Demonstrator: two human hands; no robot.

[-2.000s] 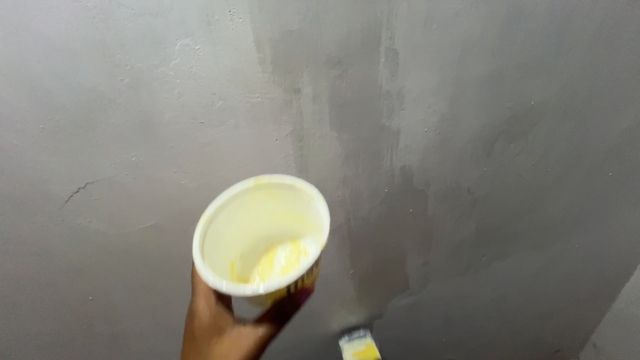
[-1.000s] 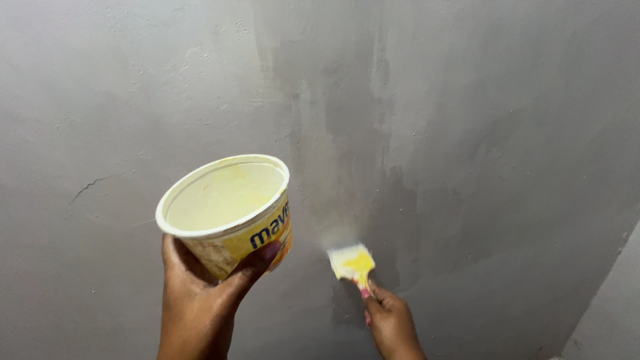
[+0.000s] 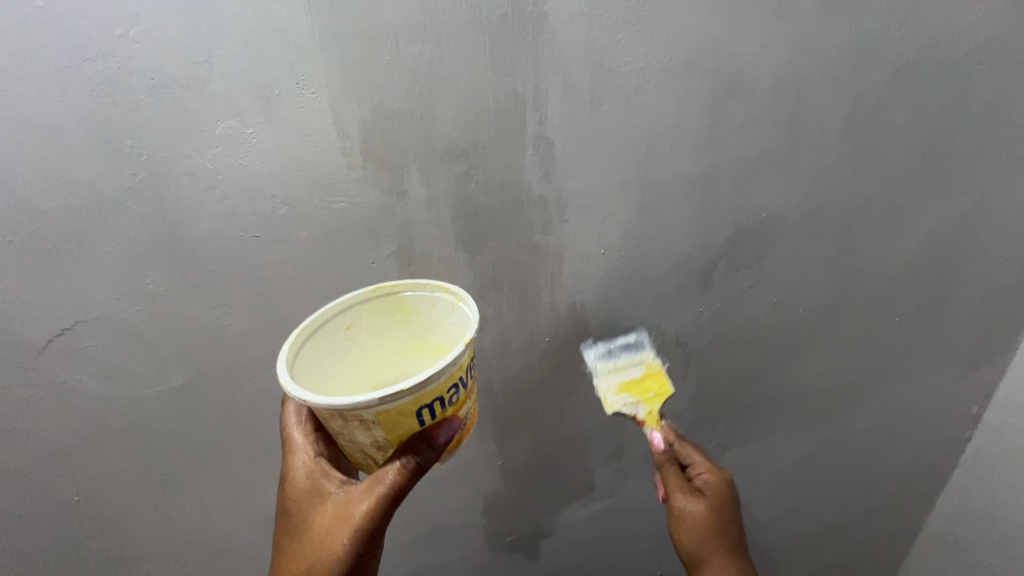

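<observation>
A round plastic tub (image 3: 384,344) with a white rim and a yellow printed side is tilted in my left hand (image 3: 344,488), thumb across its front. Its inner wall has yellowish smears; the bottom inside is hidden. To the right, my right hand (image 3: 696,496) grips the handle of a flat paintbrush (image 3: 636,380), bristles upward, its body streaked with white and yellow paint. Behind both is a grey wall (image 3: 720,160) with darker, damp-looking patches down its middle. Whether the bristles touch the wall, I cannot tell.
A thin crack (image 3: 64,332) runs through the wall at the left. Small bumps and rough spots dot the surface. At the lower right a lighter grey surface (image 3: 976,488) meets the wall along a slanting edge.
My right hand, out of view two seconds ago with only the brush showing, is now visible. Since one second ago the brush has moved right. The tub is tipped differently than two seconds ago.
</observation>
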